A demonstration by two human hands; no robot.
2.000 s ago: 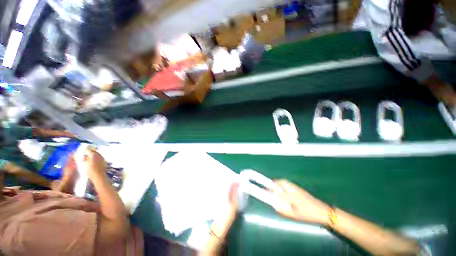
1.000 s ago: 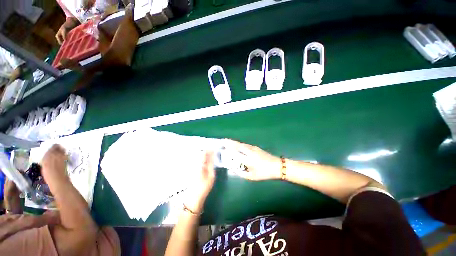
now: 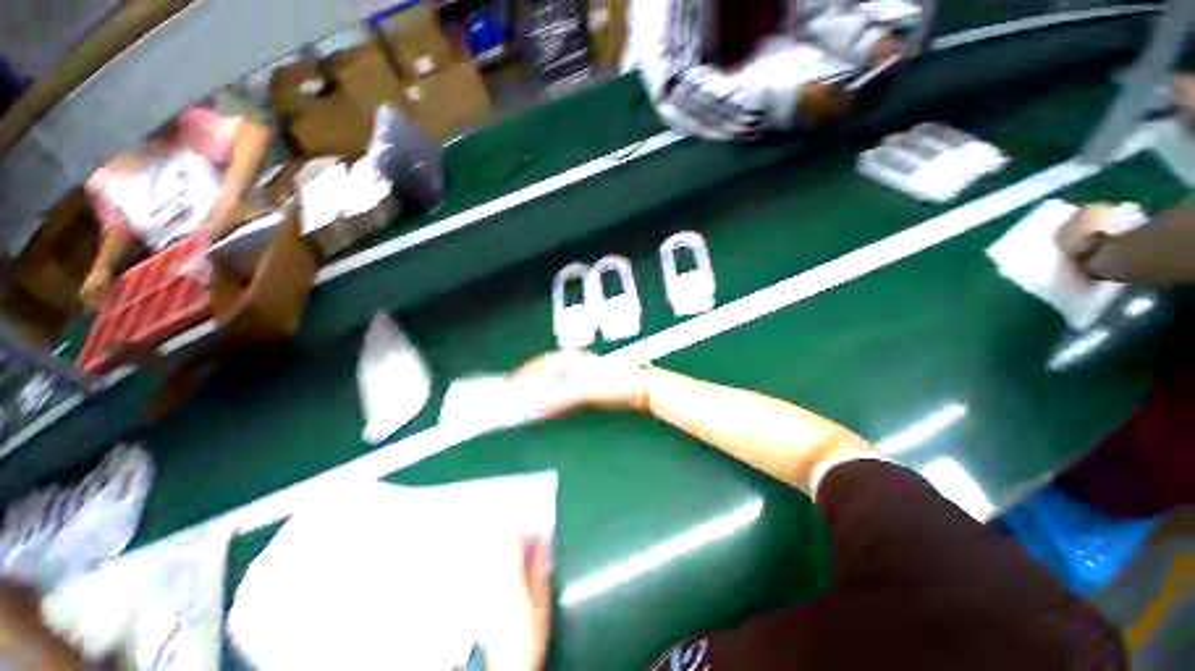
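Observation:
A wide white pile of sheets (image 3: 354, 577) lies on the green worktop, its edges washed out. My left hand (image 3: 535, 596) is at its right edge, partly blended into the white; its grip cannot be told. My right hand (image 3: 577, 383) reaches over the white edge strip, blurred, its fingers on a white piece (image 3: 480, 400); whether this is bare or wrapped is unclear. A pointed white packet (image 3: 391, 378) lies on the belt. Three bare loop-shaped units, one of them at the right (image 3: 687, 273), lie beyond my right hand.
White edge strip (image 3: 839, 269) runs diagonally. Flat white units (image 3: 933, 160) lie on the belt at right; a neighbour's hand (image 3: 1088, 236) holds white sheets there. Across the belt are a red tray (image 3: 151, 308), an open carton (image 3: 269, 282) and people. More white units (image 3: 85, 505) lie at left.
My hands have parted: the right moved up and away to the edge strip, the left stayed by the sheets. A white packet now shows on the belt; the leftmost bare unit no longer shows distinctly.

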